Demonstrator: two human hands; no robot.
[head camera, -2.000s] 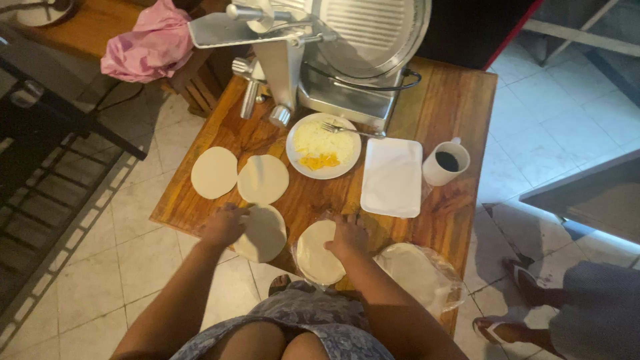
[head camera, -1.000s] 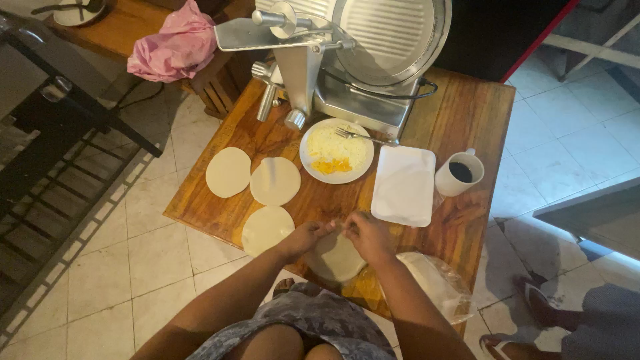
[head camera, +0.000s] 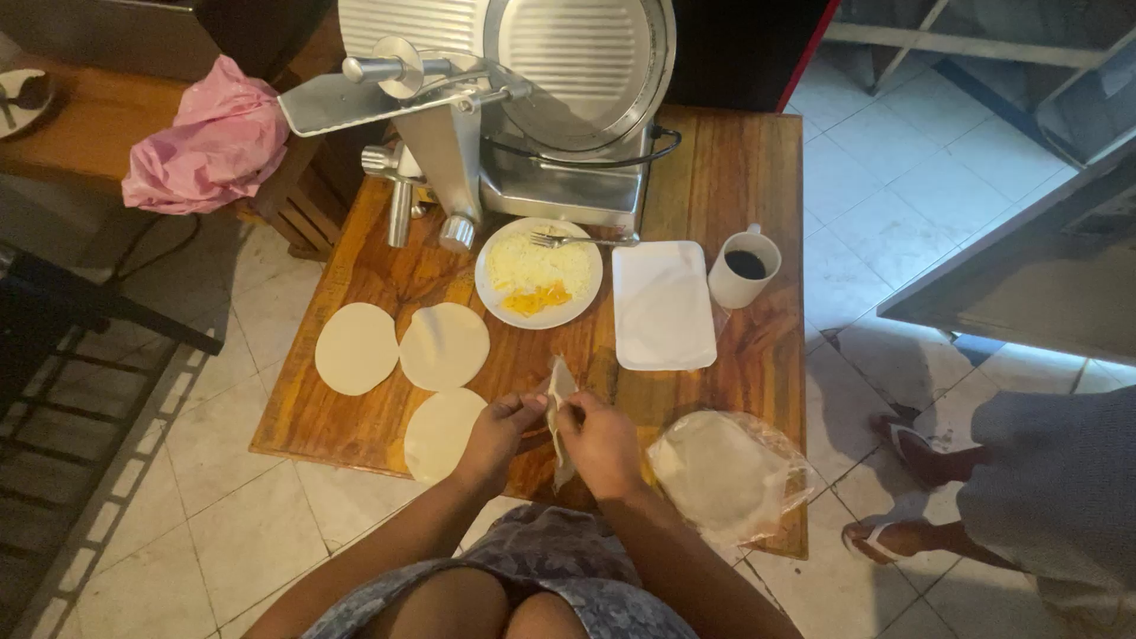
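Between my hands a thin dough disc (head camera: 561, 417) with plastic film at its edge stands edge-on above the wooden table. My right hand (head camera: 599, 439) pinches its right side; my left hand (head camera: 506, 435) has its fingertips at its upper left edge, though whether they grip dough or film is hard to tell. Three flat dough discs lie to the left: one at far left (head camera: 357, 349), one beside it (head camera: 444, 346), and one (head camera: 444, 435) partly behind my left hand. More dough discs in clear plastic (head camera: 732, 470) lie at right. A white plate (head camera: 497, 306) holds grated white and orange cheese and a fork (head camera: 577, 240).
A metal slicer (head camera: 559, 195) stands at the table's back. A white foam tray (head camera: 666, 306) and a mug of dark liquid (head camera: 741, 275) sit at right. A pink plastic bag (head camera: 209, 142) rests on a side bench. Another person's sandalled feet (head camera: 901, 541) are on the floor at right.
Two seconds ago my hands were apart, one at the lower left disc, one at a disc lying flat in front of me. They came together, and that disc is now raised on edge.
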